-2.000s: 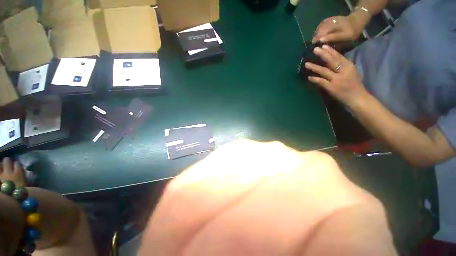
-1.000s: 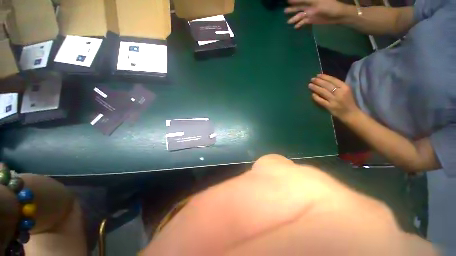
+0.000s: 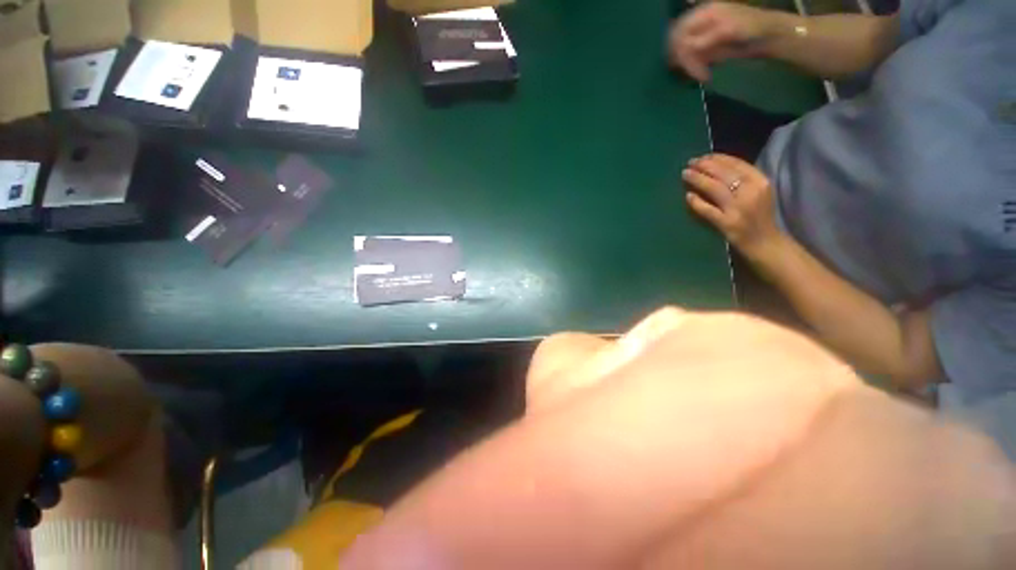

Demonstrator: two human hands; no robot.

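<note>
My right hand (image 3: 713,434) is large, blurred and overexposed at the bottom centre and right, very near the camera. Its fingertips and anything held are hidden. I see no hand I can make out as my left. A small pile of black insert cards (image 3: 408,271) with white edges lies flat near the table's front edge. Loose dark cards (image 3: 240,212) overlap to its left. Open black boxes with brown lids stand at the upper left, one with a white leaflet (image 3: 304,92) on top. Another open box (image 3: 466,69) at the top centre holds a black card over white paper.
A person in grey-blue (image 3: 891,167) sits at the right, one hand (image 3: 730,200) at the edge of the green table (image 3: 579,189), the other blurred above. A beaded wrist (image 3: 58,429) is at the lower left; I cannot tell whose. A yellow item (image 3: 329,529) lies below the table.
The view has shifted, so the cards and boxes sit higher. The person's hands came apart from a dark item, which no longer shows in them. My right hand shows further right.
</note>
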